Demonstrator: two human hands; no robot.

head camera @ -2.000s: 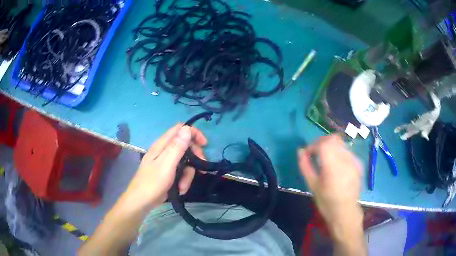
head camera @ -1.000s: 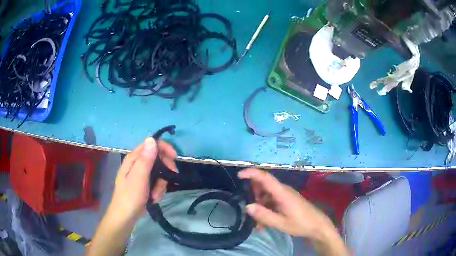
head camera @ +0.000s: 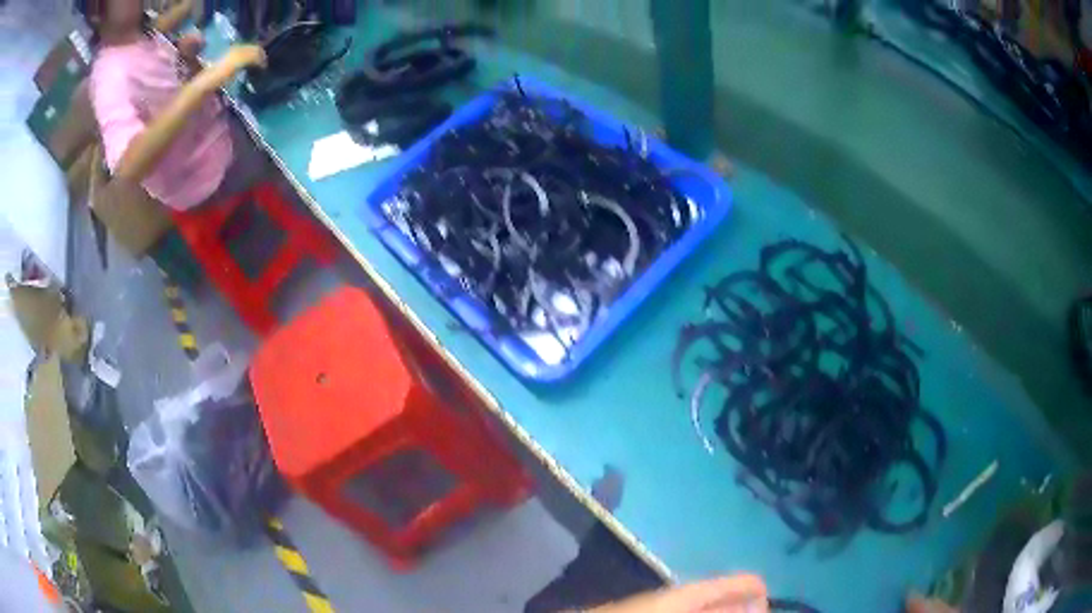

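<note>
My left hand (head camera: 707, 595) is cut off by the bottom edge; only part of the fingers shows. A short piece of a dark curved band (head camera: 790, 606) shows just right of the fingertips; whether the hand holds it is hidden. A small skin-coloured patch (head camera: 917, 604) at the bottom edge may be a fingertip of my right hand; the rest is out of the picture. The padded headband and my lap are not visible. The strip pile (head camera: 826, 407), a tangle of thin black arcs, lies on the teal bench above my left hand.
Blue parts tray (head camera: 715, 228) full of black arcs, with thick black bands (head camera: 407, 84) and white paper (head camera: 341, 153) beyond. Pale stick (head camera: 970, 489) and white press crescent (head camera: 1032, 572) at right. Red stools (head camera: 329, 371) and a plastic bag (head camera: 198, 449) on the floor; a person in pink (head camera: 156, 120).
The view has swung left, bringing the whole tray, the stools and a person into sight. My hands have dropped to the bottom edge, and the cutters and most of the press have left view.
</note>
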